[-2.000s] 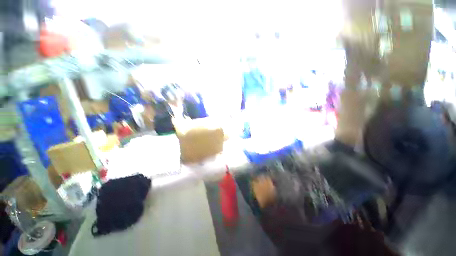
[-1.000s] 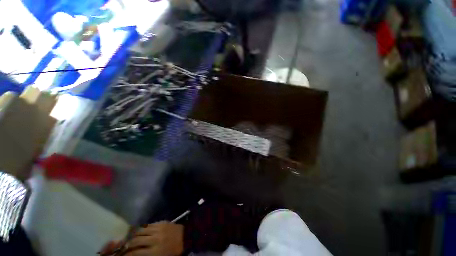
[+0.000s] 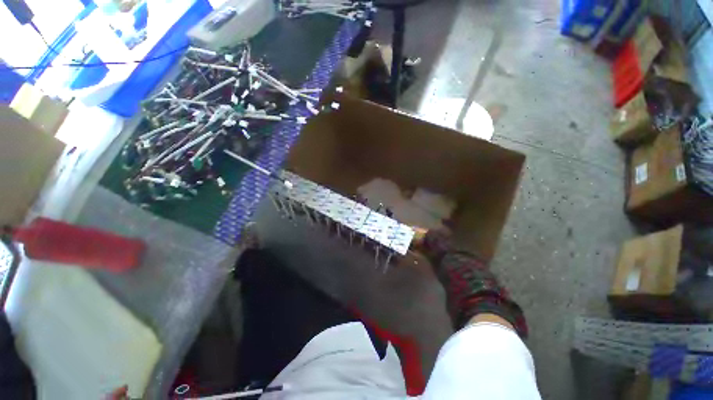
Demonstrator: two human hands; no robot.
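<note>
A long white marked strip (image 3: 344, 212) lies across the open brown carton (image 3: 504, 183), with thin wires hanging from its lower edge. My right hand (image 3: 422, 236) is at the strip's far right end, small and mostly hidden by its dark red patterned sleeve; its grip is unclear. Of my left hand (image 3: 119, 393), only a fingertip seems to show at the bottom edge; the rest is cut off. A white cable (image 3: 234, 394) with a dark section lies at the bottom edge.
A pile of white cables (image 3: 207, 117) covers the green mat. A red bottle (image 3: 82, 244) lies left on the grey bench, above a cream sheet (image 3: 78, 336). Pale pieces lie inside the carton. More cartons (image 3: 655, 173) stand on the floor at right.
The view has swung right and down from the bench to the carton. My right hand now shows at the strip's end. My left hand has nearly left the picture at the bottom left.
</note>
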